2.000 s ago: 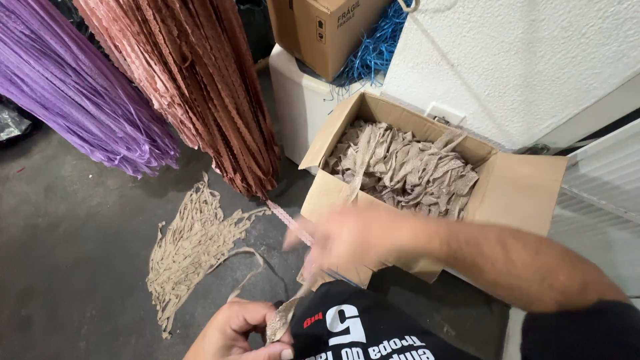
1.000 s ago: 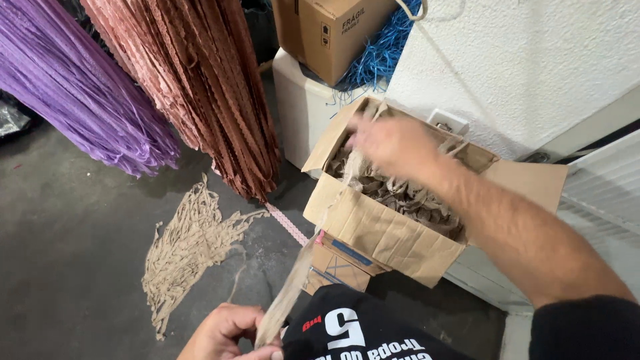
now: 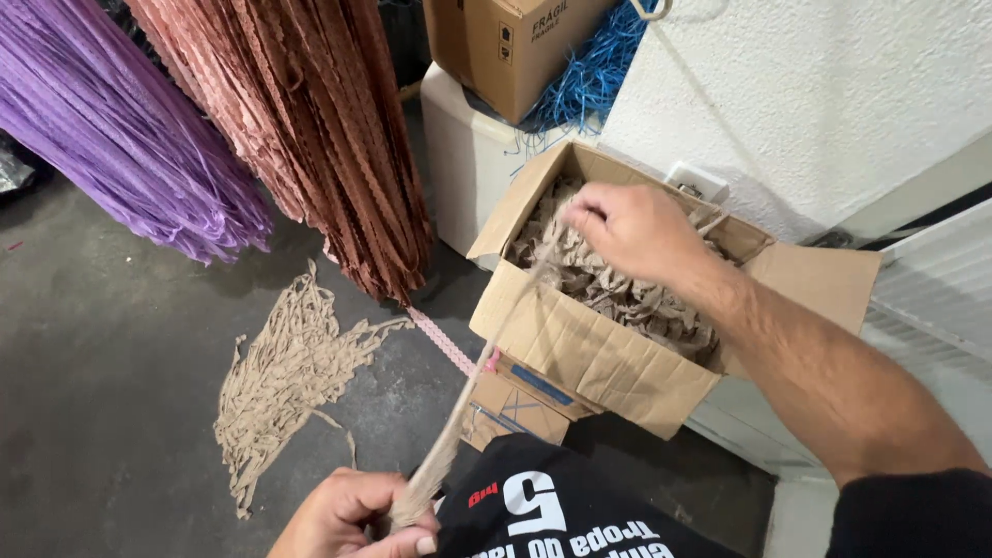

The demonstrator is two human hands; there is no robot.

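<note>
A beige fabric strip [image 3: 465, 391] runs taut between my two hands. Its lower end is pinched in my left hand [image 3: 360, 515], at the bottom of the view. My right hand [image 3: 632, 229] grips the strip higher up, above an open cardboard box [image 3: 604, 356] filled with crumpled beige strips [image 3: 612, 283]. On the dark floor, left of the box, lies a loose pile of beige strips [image 3: 291, 384], and one strand trails from it toward my left hand. Whether that strand joins the held strip is hidden.
Purple strips [image 3: 147, 139] and brown-pink strips [image 3: 325, 147] hang at the upper left. A pink lace strip [image 3: 442, 339] reaches toward the box. Behind stand a closed carton [image 3: 496, 54] and blue shredded strands [image 3: 593, 70] on a white container [image 3: 457, 163]. A textured white wall [image 3: 814, 101] rises at right.
Two seconds ago my right hand was near my left, in front of the box; now it is over the box, with the strip stretched between both hands. My left hand has stayed low.
</note>
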